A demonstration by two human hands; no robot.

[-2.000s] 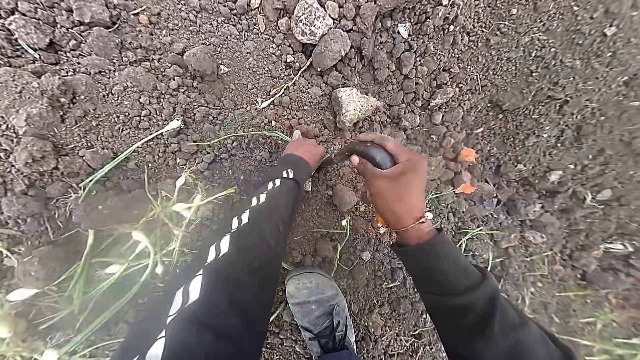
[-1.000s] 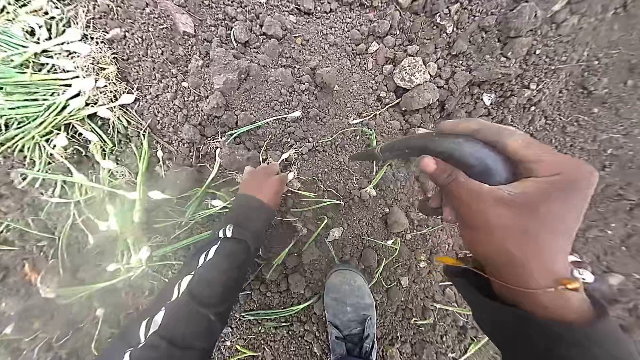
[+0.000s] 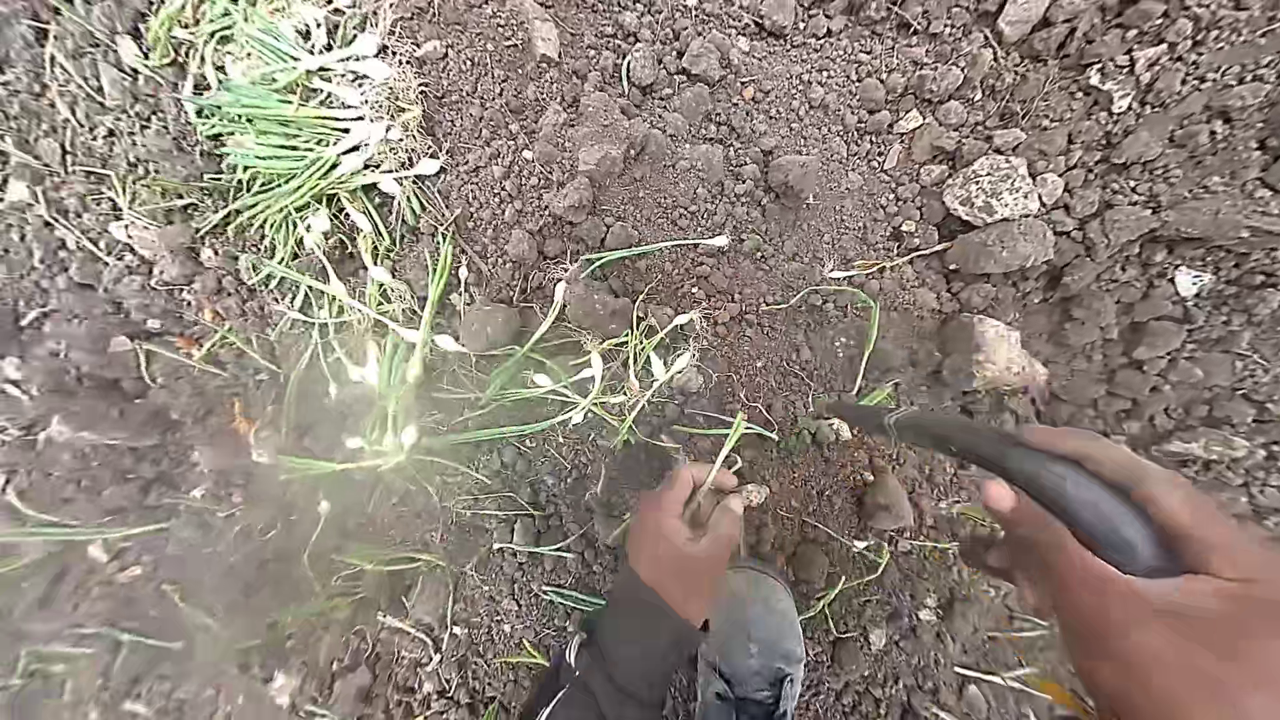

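Note:
Between the thumb and fingers of my left hand (image 3: 685, 545) is an onion seedling (image 3: 722, 460), its green leaf pointing up and away. My right hand (image 3: 1160, 560) grips a dark, curved, pointed tool (image 3: 1010, 460), possibly a horn or a wooden dibber. Its tip is at the soil, to the right of my left hand. Loose onion seedlings (image 3: 590, 385) with white bulbs lie just beyond my left hand. A thick pile of seedlings (image 3: 300, 130) rests at the upper left. One more seedling (image 3: 655, 250) lies apart on the soil.
Cloddy brown soil surrounds everything. Several stones lie at the right, among them a pale speckled stone (image 3: 992, 190) and a light angular stone (image 3: 1000, 352). My shoe (image 3: 750, 635) is at the bottom, close to my left hand. A blurred haze covers part of the left side.
My left hand has moved away from the scattered seedlings and now holds one. My right hand keeps hold of the curved tool. The view has shifted left since the earliest frame, showing the pile.

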